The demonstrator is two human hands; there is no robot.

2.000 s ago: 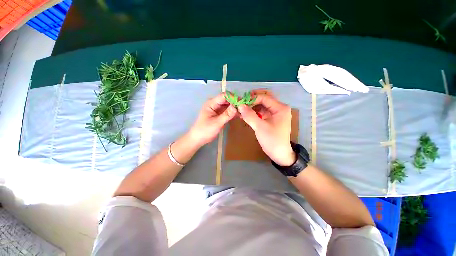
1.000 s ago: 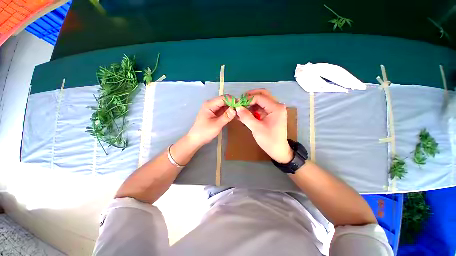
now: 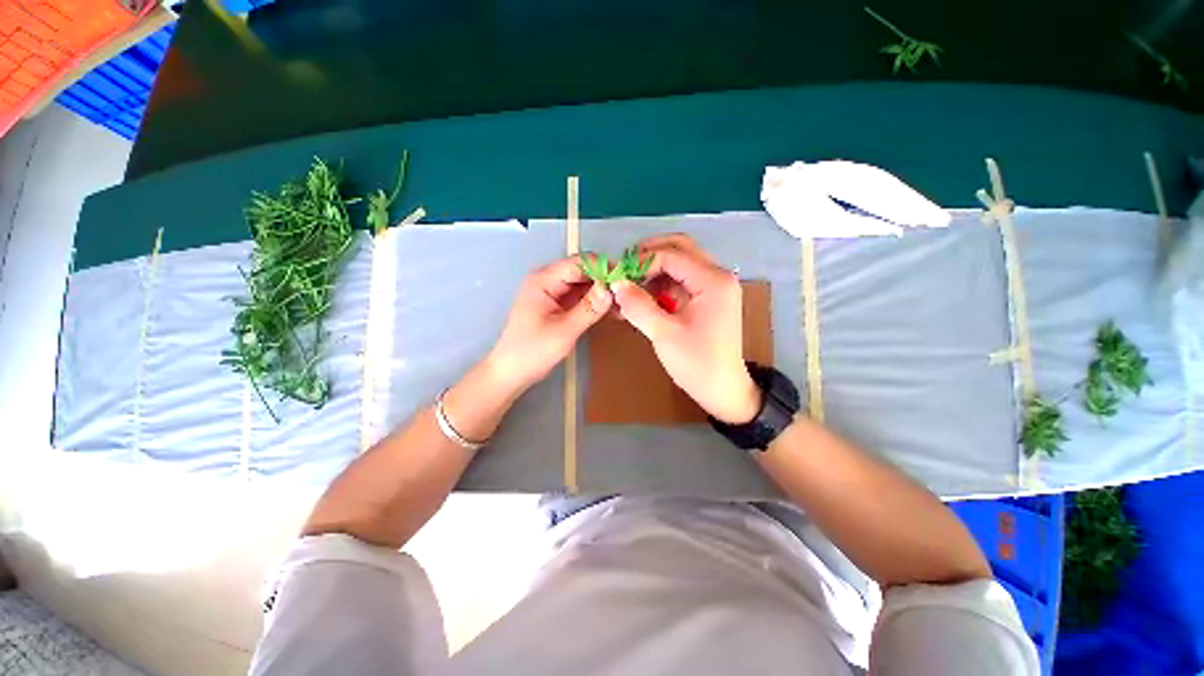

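Note:
A small green leaf sprig (image 3: 618, 268) is held between the fingertips of both my hands, above the far edge of a brown cardboard mat (image 3: 660, 376). My left hand (image 3: 544, 317) pinches its left side. My right hand (image 3: 693, 317), with a black watch on the wrist, pinches its right side. The stem and the joint between the leaves are hidden by my fingers. Part of a small red cup (image 3: 668, 303) shows behind my right fingers.
A tangled pile of green stems (image 3: 293, 284) lies at the left. A white cloth (image 3: 852, 198) lies behind the mat. Small green clusters (image 3: 1116, 370) lie at the right. A blue crate (image 3: 1006, 548) with greenery stands below the bench. Sprigs lie on the dark belt (image 3: 594, 60).
The view has shifted slightly. Both hands stay together on the sprig, with only small finger movements. Sprigs on the dark belt have moved to the right.

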